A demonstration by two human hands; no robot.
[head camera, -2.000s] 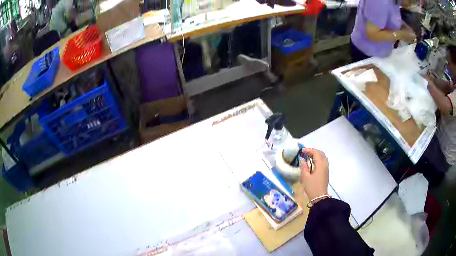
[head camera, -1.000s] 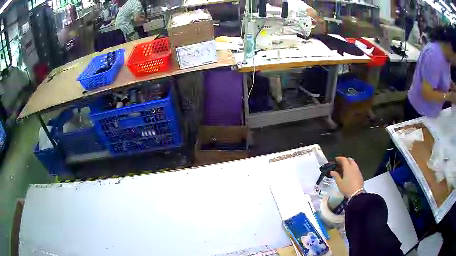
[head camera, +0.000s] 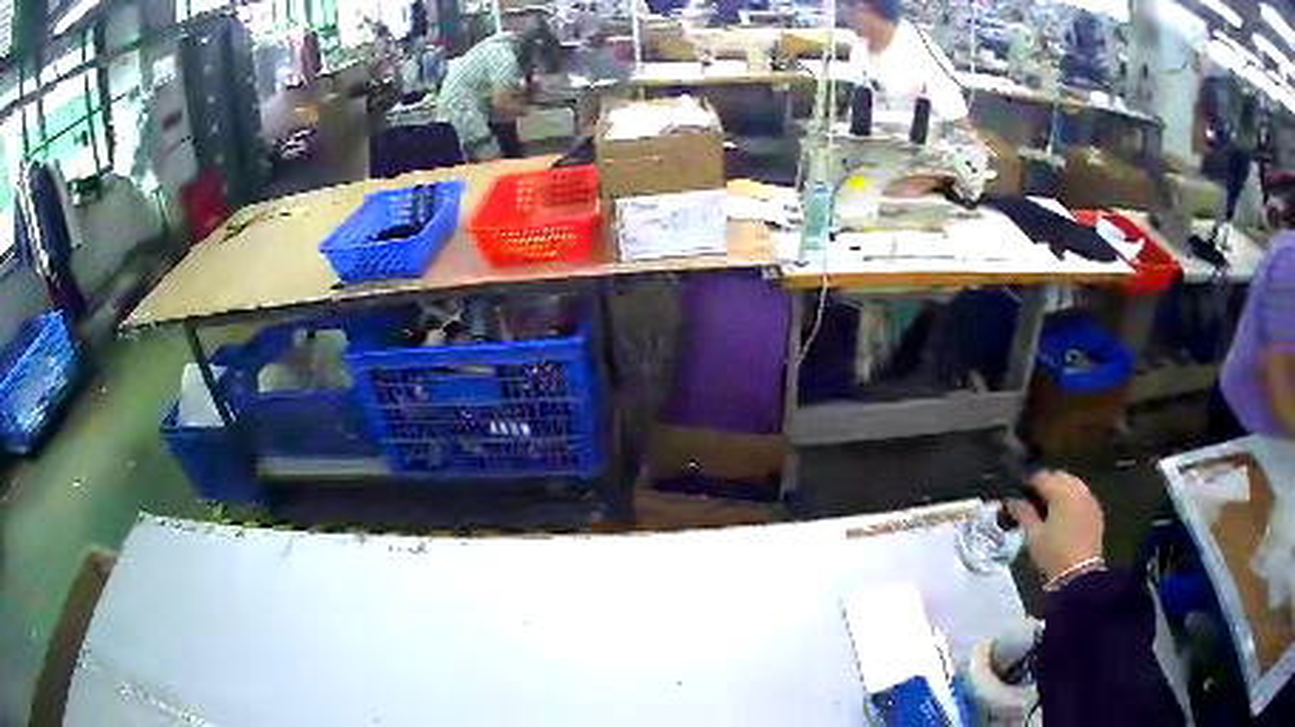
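Note:
My right hand (head camera: 1062,526) reaches in from the lower right, its fingers around the black head (head camera: 1025,494) of a spray bottle. The clear bottle body (head camera: 987,543) is at the far right corner of the white worktable (head camera: 469,625); whether it touches the top is unclear. A white roll (head camera: 1001,670) with a dark object in its centre is nearer, partly hidden by my sleeve. A blue phone (head camera: 913,703) is cut off by the bottom edge, beside a white card (head camera: 883,632) and a thin blue strip. My left hand is out of view.
Across the aisle are a brown table (head camera: 270,256) with a blue basket (head camera: 394,234), a red basket (head camera: 537,216) and a carton (head camera: 660,149), and a sewing machine (head camera: 909,178) with a person behind it. A framed board (head camera: 1250,568) with white pieces and a person in purple are at right.
My right hand has moved from beside the roll to the spray bottle's black head and taken hold of it. The camera view has turned, showing the worktable lower and the phone largely out of frame.

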